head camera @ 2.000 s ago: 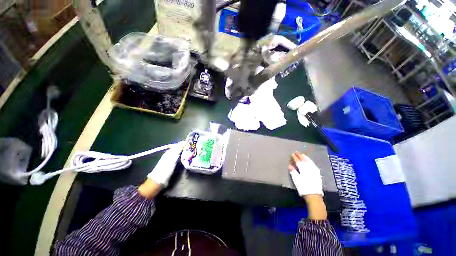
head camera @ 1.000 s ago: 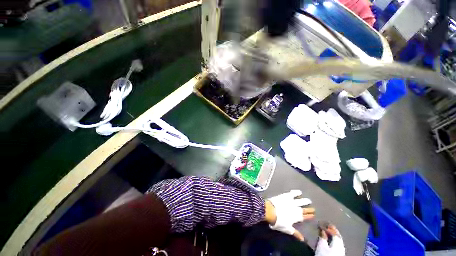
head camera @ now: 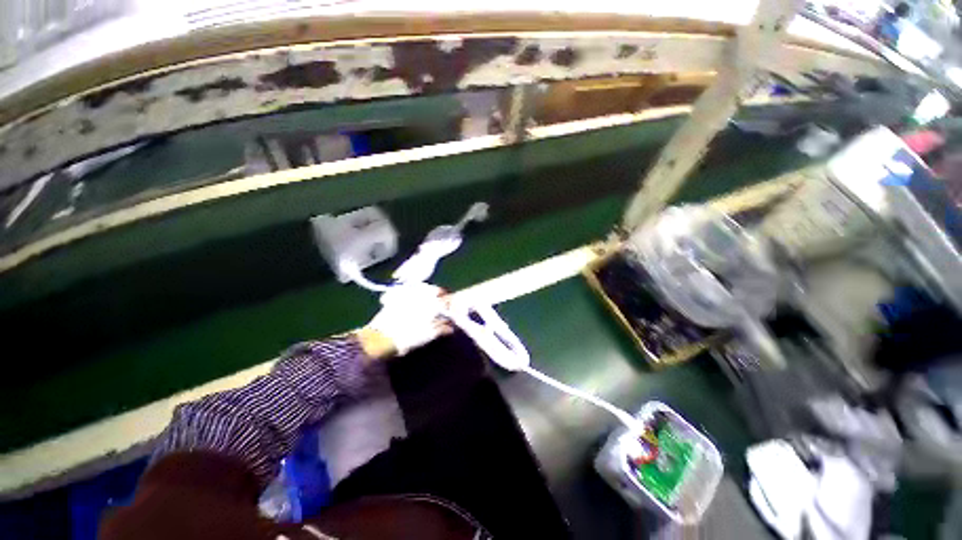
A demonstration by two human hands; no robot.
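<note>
An open white housing [head camera: 622, 467] with a green circuit board [head camera: 671, 462] lies on the bench at the lower right. Its white power cord [head camera: 496, 340] runs up left to a looped bundle by the cream rail. My left hand [head camera: 409, 316], in a white glove with bare fingertips, is closed on the near end of this bundle, over the rail. It hides the plug end. The hand is slightly blurred. My right hand is not in view.
Another white unit [head camera: 359, 240] with a bundled cord [head camera: 430, 256] lies on the green conveyor beyond the rail [head camera: 543, 276]. A yellow-edged tray [head camera: 675, 357] with dark parts and clear plastic [head camera: 709, 264] stands right of a chipped post [head camera: 691, 132]. Blurred white covers [head camera: 786, 487] lie lower right.
The view has swung left towards the conveyor. My left hand has moved from the grey plate to the cord bundle at the rail. My right hand has left the view.
</note>
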